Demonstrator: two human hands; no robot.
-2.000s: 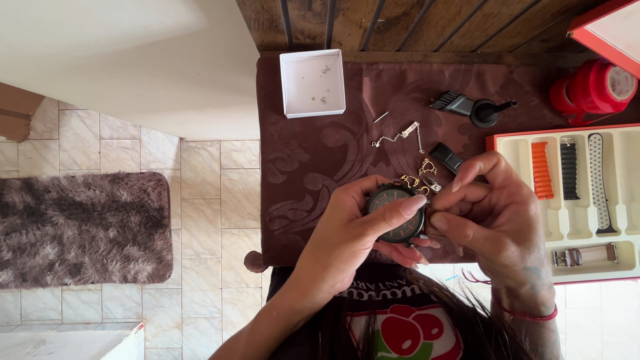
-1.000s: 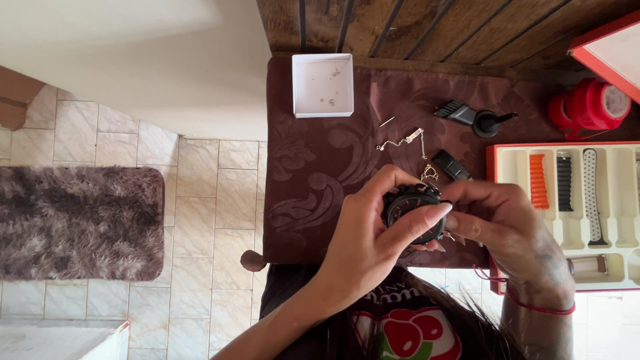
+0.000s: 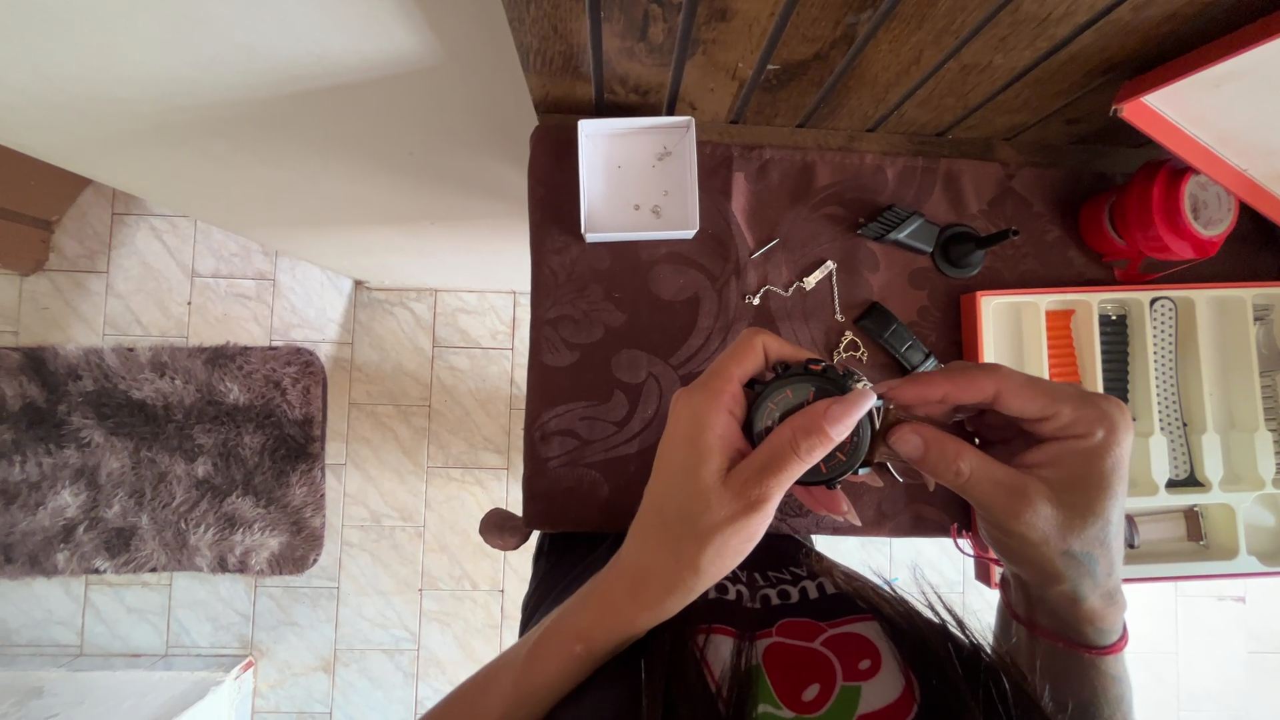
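My left hand grips a black round wristwatch case, thumb across its dial. At the case's right side the fingers of my right hand pinch something small, perhaps a strap end; the fingers hide most of it. Just above the hands, a black watch strap and a thin gold-coloured chain piece lie on the brown tablecloth. Farther up are a fine chain bracelet with a plate and a thin metal pin. Tiny parts lie in a white open box.
A black brush attachment lies beside a black nozzle piece. Red tape rolls stand at the upper right. A red-edged tray holds several watch straps, with an orange strap among them. A slatted wooden panel borders the table.
Both hands stay at the watch, and its dial remains partly covered by my left thumb. The black strap above them shows more fully than two seconds ago.
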